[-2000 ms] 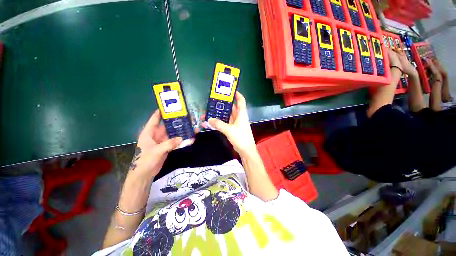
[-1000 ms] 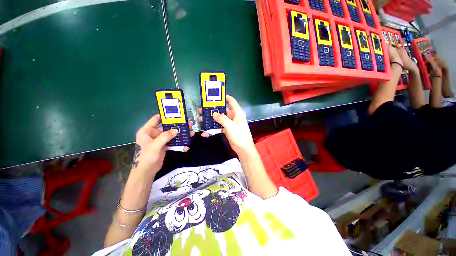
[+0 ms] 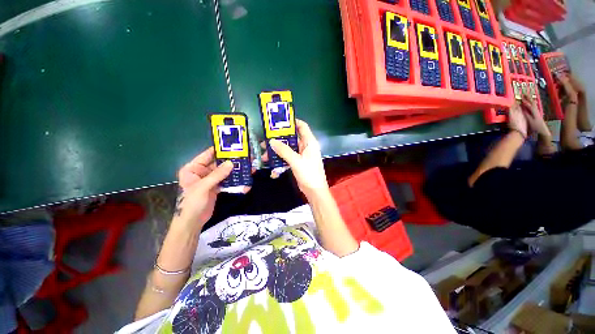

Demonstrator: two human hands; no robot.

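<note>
My left hand [image 3: 201, 181] holds a keypad phone [image 3: 231, 149] upright over the bench's front edge, its thumb on the keypad's upper left. My right hand [image 3: 303, 160] holds a second keypad phone [image 3: 278, 122], its thumb near the navigation key. Both phones have a yellow surround and lit screens showing dark blue shapes on white. The phones are side by side, not touching. My fingers behind the phones are mostly hidden.
The green bench [image 3: 130, 98] has a striped line. At the right, stacked red-orange phone trays [image 3: 417, 96] hold keypad phones. A red box [image 3: 352, 196] with a dark item [image 3: 383, 218] is below the bench edge. Other workers' arms [image 3: 499, 156] are at the far right.
The right-hand phone has moved left and turned more upright, and the left-hand phone has shifted slightly right. The screens show different images. The neighbouring worker's arms have moved.
</note>
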